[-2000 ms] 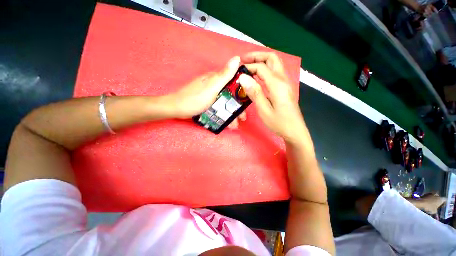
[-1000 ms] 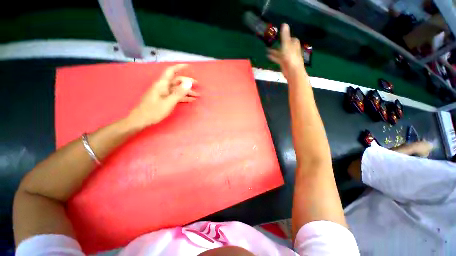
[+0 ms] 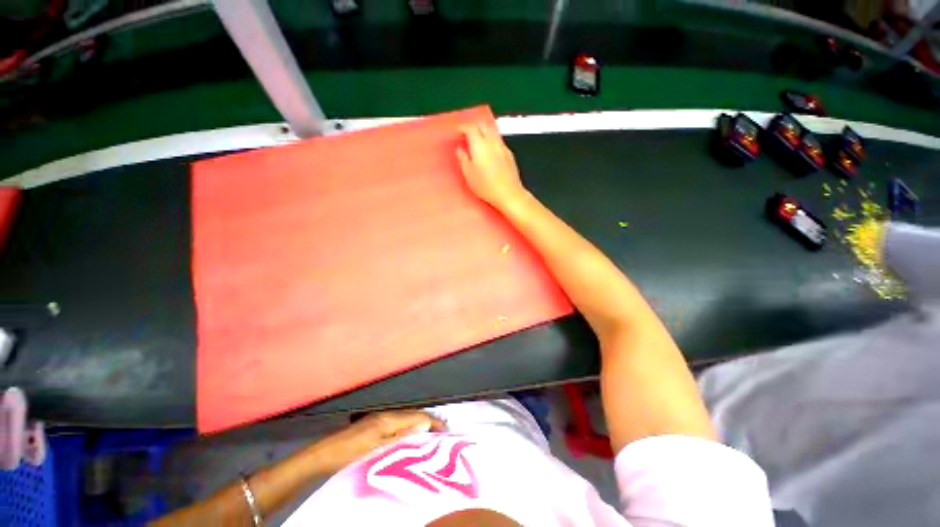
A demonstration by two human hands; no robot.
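Observation:
The salmon-red work mat (image 3: 340, 268) lies flat on the black bench in front of me. My right hand (image 3: 489, 165) rests on the mat's upper right corner, with the fingers a little apart and nothing seen in it. My left hand (image 3: 397, 426) is off the mat, low at my waist against my shirt; its fingertips are partly hard to make out and I see no object in it. A black phone unit with a red end (image 3: 584, 75) lies on the green conveyor beyond the mat.
More black and red units (image 3: 738, 138) cluster on the bench at right, one lying nearer (image 3: 797, 221). A yellow pile (image 3: 868, 243) lies by a neighbour's grey sleeve (image 3: 915, 257). A metal post (image 3: 270, 67) stands at the white edge. A blue basket (image 3: 29, 492) is lower left.
My right hand has come back from the conveyor onto the mat's corner. My left hand has left the mat for my waist. The unit held earlier is out of my hands. The mat sits turned differently in view.

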